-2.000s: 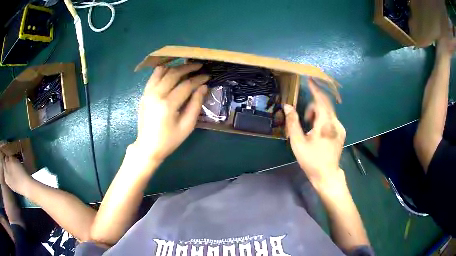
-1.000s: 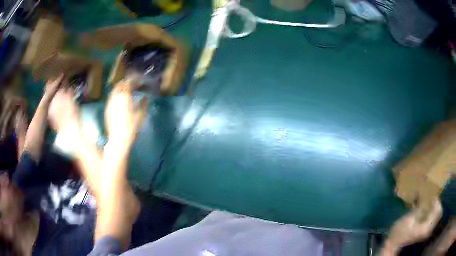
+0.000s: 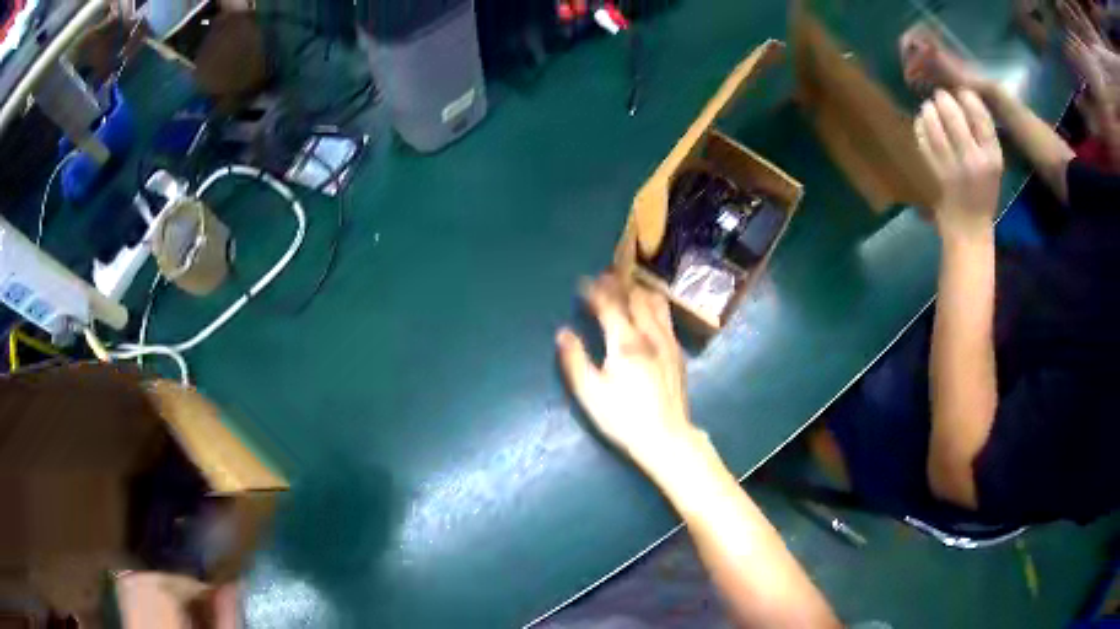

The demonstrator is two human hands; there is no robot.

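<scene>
An open cardboard box stands at the right centre, its lid raised on the left. It holds black coiled cable, a dark adapter block and a shiny clear bag. My right hand is at the box's near left corner, fingers spread and slightly blurred; whether the fingertips touch is unclear. A second open box is close at the lower left, its inside dark and blurred. My left hand is at its near side, gripping it, cut off by the bottom edge.
Another worker's arm is at the right beside a raised cardboard flap. More hands show at the top right. A grey speaker stands at the back. A power strip, white cord and tape roll lie left.
The view has swung left, then back right. The first box is now further right, turned, with only my right hand by it. A second box is now at the lower left in my left hand.
</scene>
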